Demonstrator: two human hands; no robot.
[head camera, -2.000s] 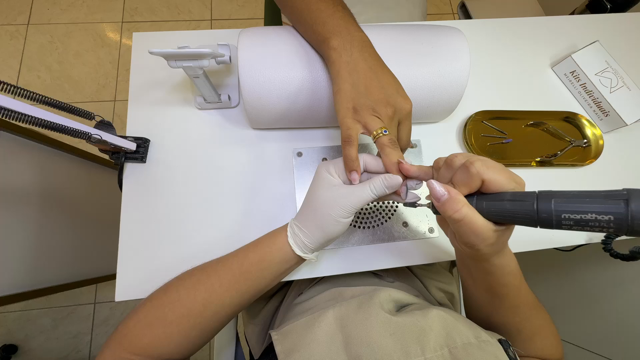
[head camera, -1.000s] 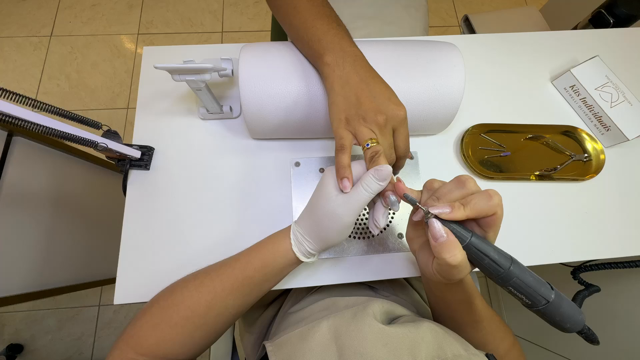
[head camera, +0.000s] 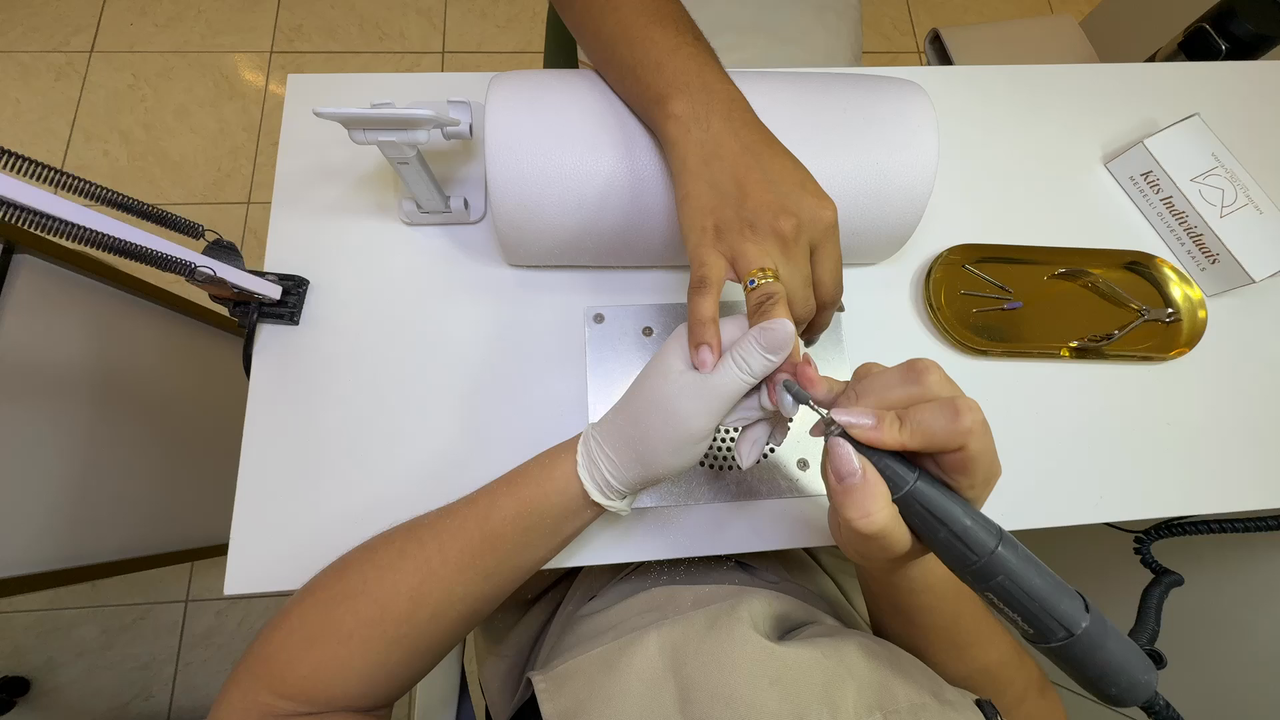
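Observation:
My left hand (head camera: 680, 400), in a white glove, grips a finger of another person's hand (head camera: 755, 220), its thumb laid over that finger. The other hand wears gold rings (head camera: 760, 279) and comes down over a white cushioned armrest (head camera: 570, 170). Bare, my right hand (head camera: 905, 440) holds a dark grey electric nail drill (head camera: 1000, 560) like a pen. The drill's grey tip meets or nearly touches the held finger's nail; exact contact cannot be told. Beneath the hands lies a metal plate with a perforated dust vent (head camera: 720, 450).
A gold tray (head camera: 940, 310) holds cuticle nippers (head camera: 1130, 315) and several drill bits (head camera: 990, 295). Behind it stands a printed box (head camera: 1190, 200). A white phone stand (head camera: 425, 170) is left of the armrest; a clamped lamp arm (head camera: 130, 215) reaches the table's left edge. The drill's coiled cord (head camera: 1150, 590) hangs at right.
The drill has swung from lying nearly level to slanting down to the right, and my right hand has turned with it. My left hand still grips the other person's finger.

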